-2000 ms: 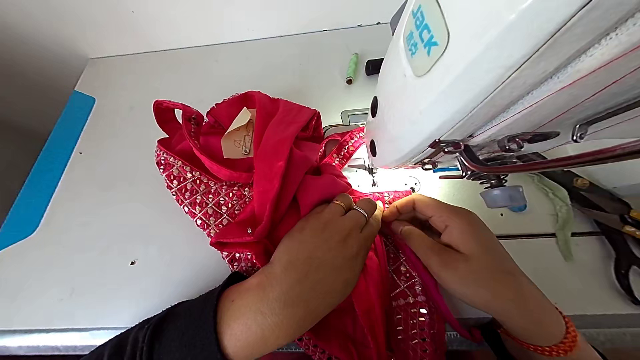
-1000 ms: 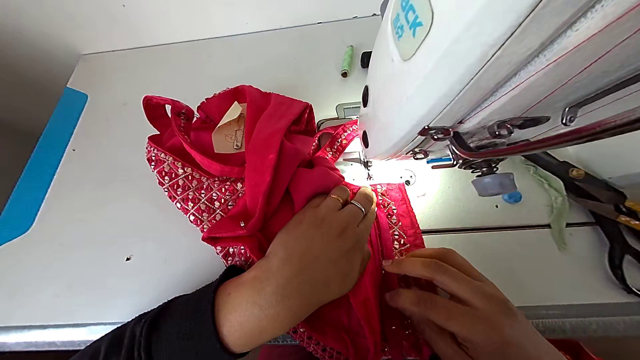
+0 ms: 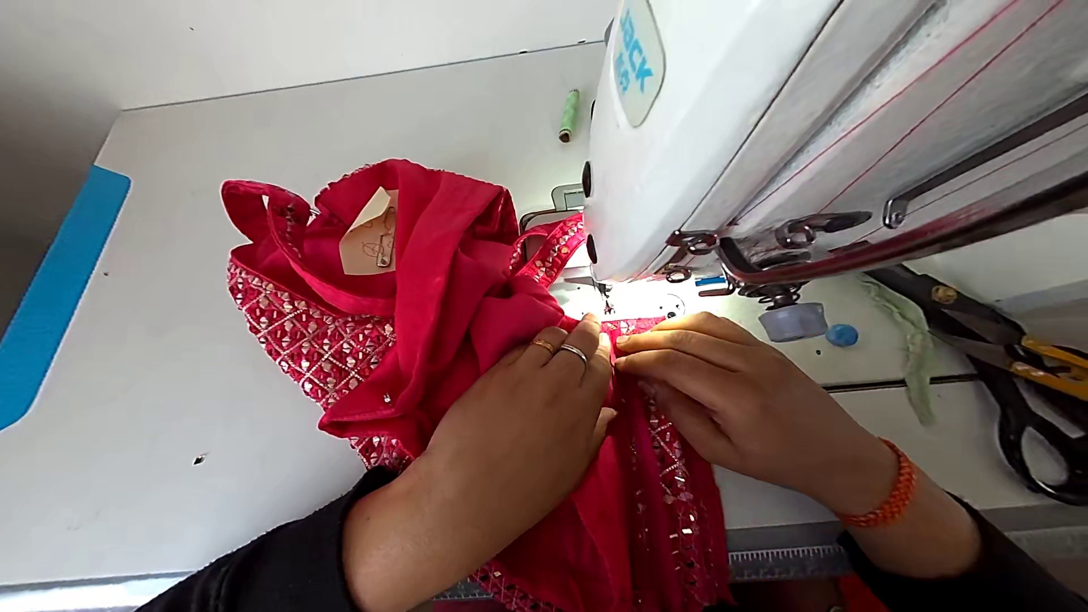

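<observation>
A red garment with mirror-like embellishment [image 3: 310,336] lies bunched on the sewing machine bed, its far edge close to the needle and presser foot [image 3: 605,299]. My left hand [image 3: 527,416], with two rings, presses on the plain red cloth, fingertips just in front of the foot. Close beside it on the right, my right hand [image 3: 722,391] has its fingertips on the same cloth at an embellished strip; its thumb is partly hidden. A paper tag with a safety pin [image 3: 371,238] shows inside the garment. The white Jack sewing machine head [image 3: 722,110] stands above.
A green thread spool [image 3: 569,116] lies behind the garment. On the right are large scissors [image 3: 1003,357], a pale green fabric strip [image 3: 914,357] and a small blue round object [image 3: 841,335]. A blue strip [image 3: 64,297] edges the table's left side, and a ruler [image 3: 786,563] runs along the front.
My right hand, lower on the cloth one second ago, has moved up toward the presser foot, beside my left fingertips. My left hand remains on the cloth.
</observation>
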